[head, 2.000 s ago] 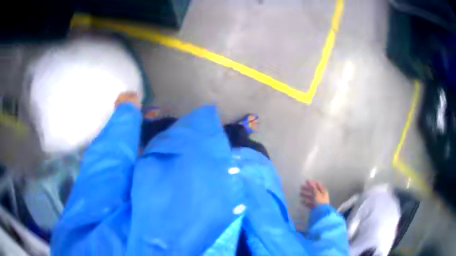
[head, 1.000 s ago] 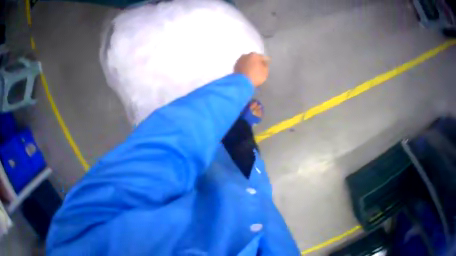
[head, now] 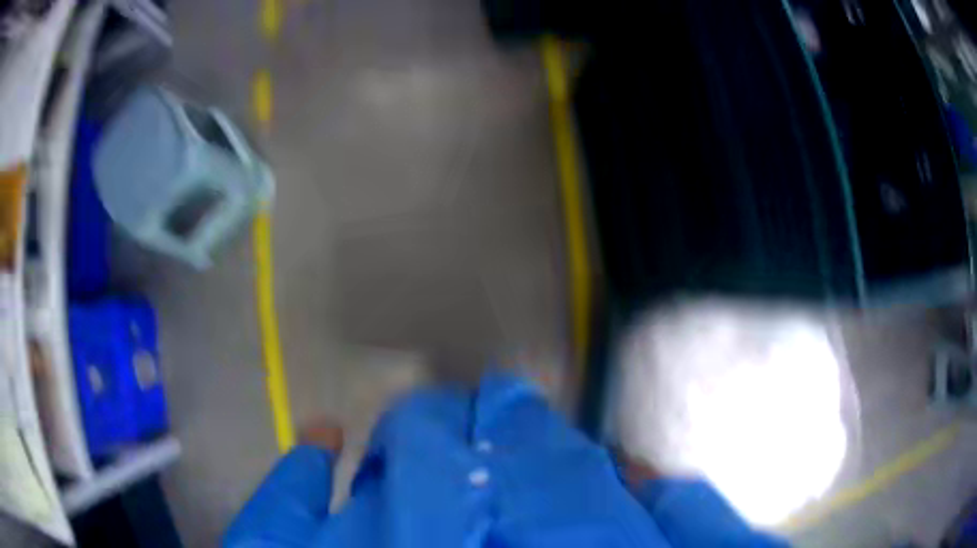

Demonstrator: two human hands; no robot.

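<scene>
A large white, bulging, bag-like bundle (head: 739, 407) is at the lower right, partly overexposed. My right hand (head: 640, 471) is small and blurred at the bundle's lower left edge, partly hidden by the blue sleeve. Whether it grips the bundle cannot be told. My left hand (head: 321, 437) is low at the left, beside the yellow floor line and away from the bundle. It is blurred, and its fingers cannot be made out. No thing shows in it.
A pale grey-blue stool (head: 177, 177) is at the upper left. Blue crates (head: 118, 369) stand by a white-edged shelf (head: 123, 476) at the left. Large dark green crates or panels (head: 707, 161) are at the upper right. Yellow lines (head: 268, 321) mark the grey floor.
The view has turned. The white bundle, earlier ahead at the left with my left hand at it, now shows at the lower right by my right hand. My left hand is away from it.
</scene>
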